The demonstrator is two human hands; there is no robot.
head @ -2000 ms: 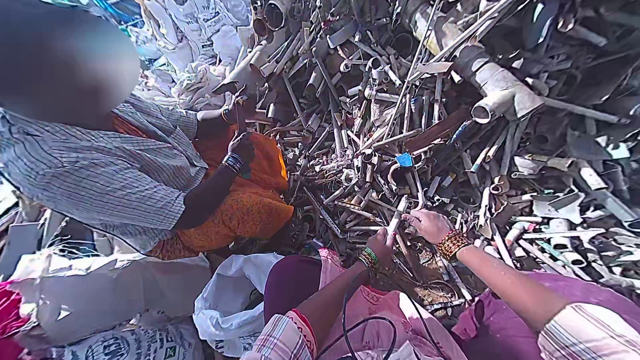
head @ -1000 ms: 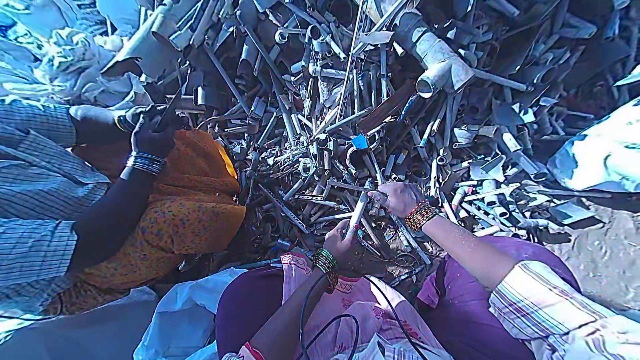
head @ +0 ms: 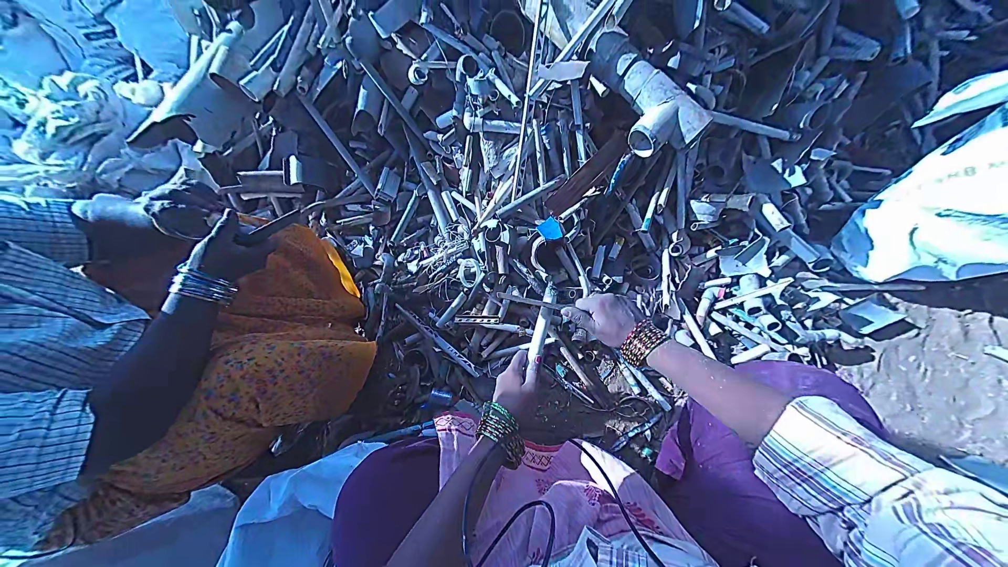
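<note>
My left hand (head: 516,387) grips the lower end of a pale plastic pipe piece (head: 542,327), which points up and away from me. My right hand (head: 606,316), to the right of it, is closed on a thin dark bar-like tool (head: 529,300). The tool lies across the pipe near its upper end and sticks out to the left. Whether the tool has a blade edge cannot be told. Beneath and beyond both hands spreads a heap of scrap plastic pipes (head: 480,220).
A co-worker's hands (head: 228,248) hold a dark tool at the left, above an orange patterned cloth (head: 291,354). A large pipe fitting (head: 657,118) lies on the heap. White sacks (head: 937,205) stand at the right. A thin black cable (head: 543,504) hangs over my lap.
The view has shifted to the left of the co-worker's knees less than before and shows more ground at the right. My right hand now holds the tool across the pipe.
</note>
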